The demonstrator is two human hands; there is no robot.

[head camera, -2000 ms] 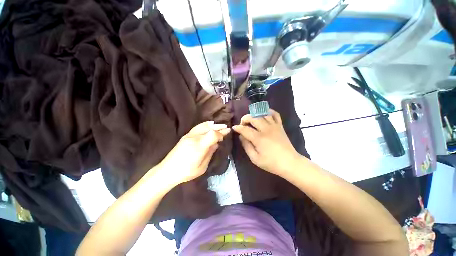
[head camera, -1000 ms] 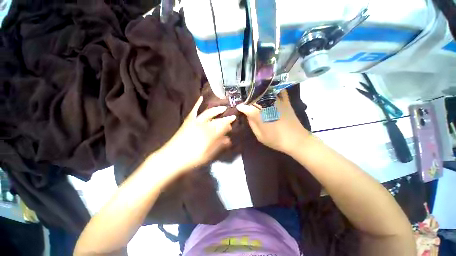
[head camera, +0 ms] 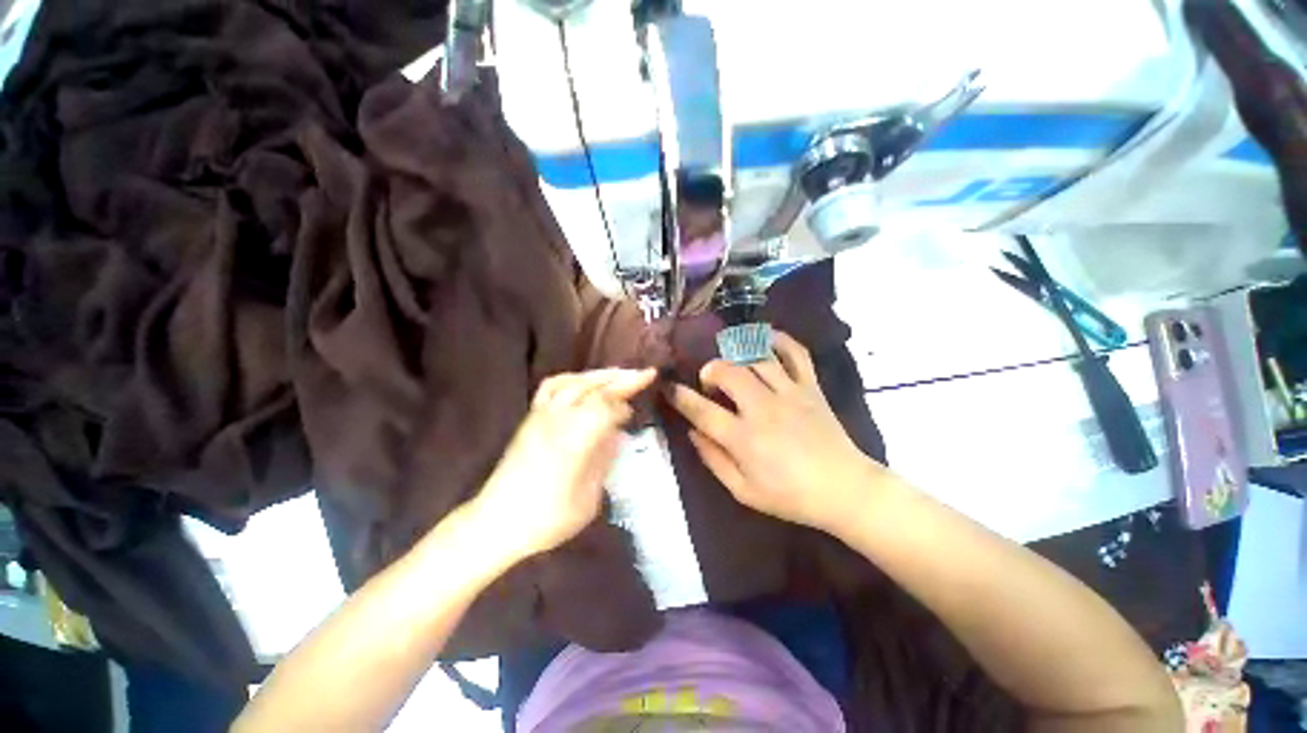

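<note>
A gathered dark brown fabric panel [head camera: 416, 272] lies in a large heap left of the needle. A flatter brown piece [head camera: 731, 530] runs from the presser foot [head camera: 652, 304] toward the lap. My left hand [head camera: 559, 451] pinches the fabric edge just in front of the foot, thumb and index finger together. My right hand [head camera: 781, 437] lies on the flatter piece, its fingertips at the same seam edge, close to the left ones. A grey ribbed block [head camera: 745, 342] stands right of the foot, beside my right fingers. Small folds bunch near the foot.
The white sewing machine [head camera: 1046, 143] spans the top. On the table [head camera: 932, 430] at right lie teal and black snips [head camera: 1068, 301], a dark-handled tool [head camera: 1115, 415] and a purple phone [head camera: 1201, 415]. Patterned fabric [head camera: 1215, 680] is at the lower right edge.
Both hands were up at the foot a second ago, left fingers spread. They are now lower, toward the lap, with the left fingers pinched together. The view has shifted slightly.
</note>
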